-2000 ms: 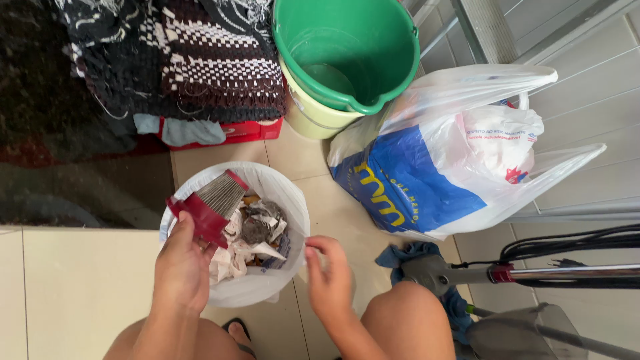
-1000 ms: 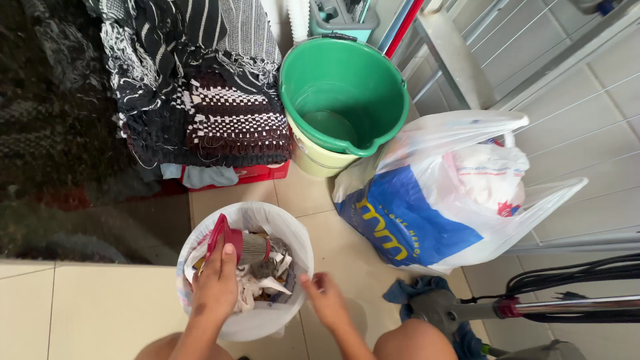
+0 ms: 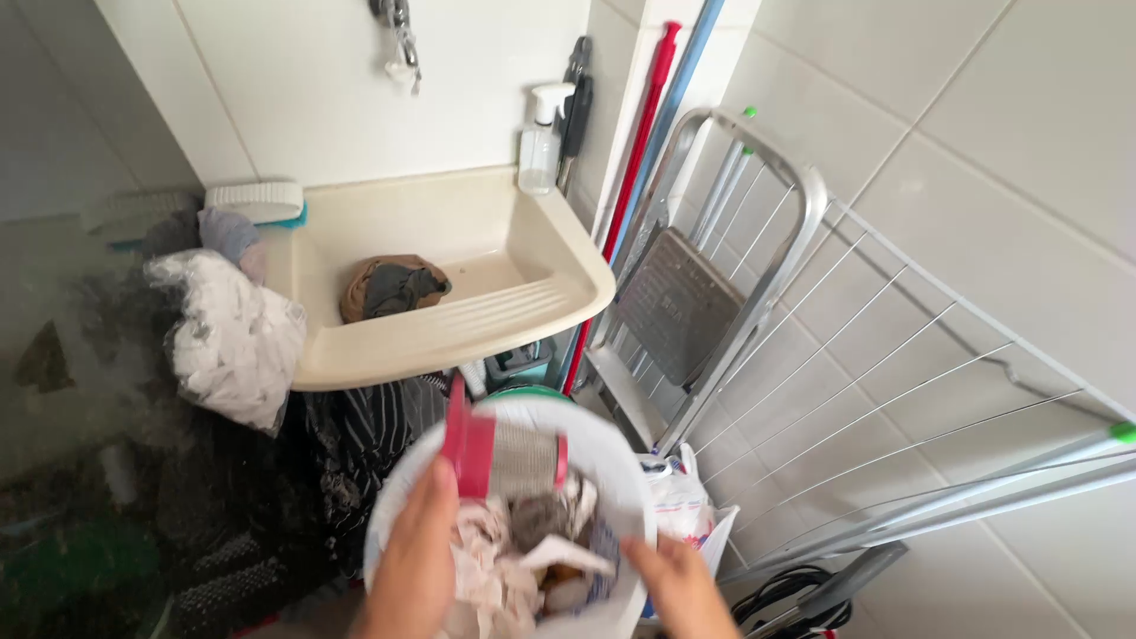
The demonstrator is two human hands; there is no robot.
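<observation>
My left hand holds a red filter piece with a grey pleated or mesh cylinder, kept over the opening of a white, bag-lined waste bin. Crumpled paper, a clump of grey dust and other rubbish fill the bin below it. My right hand is at the bin's right rim, fingers bent against it; the hand is slightly blurred and its fingertips are partly hidden.
Beyond the bin is a cream laundry sink with brown and dark cloth in it. A spray bottle, a stuffed plastic bag, a step ladder and a wire drying rack surround it.
The bin has left the floor and is now raised before the sink. The filter piece stays in my left hand, over the bin. The view has swung up to the sink and wall.
</observation>
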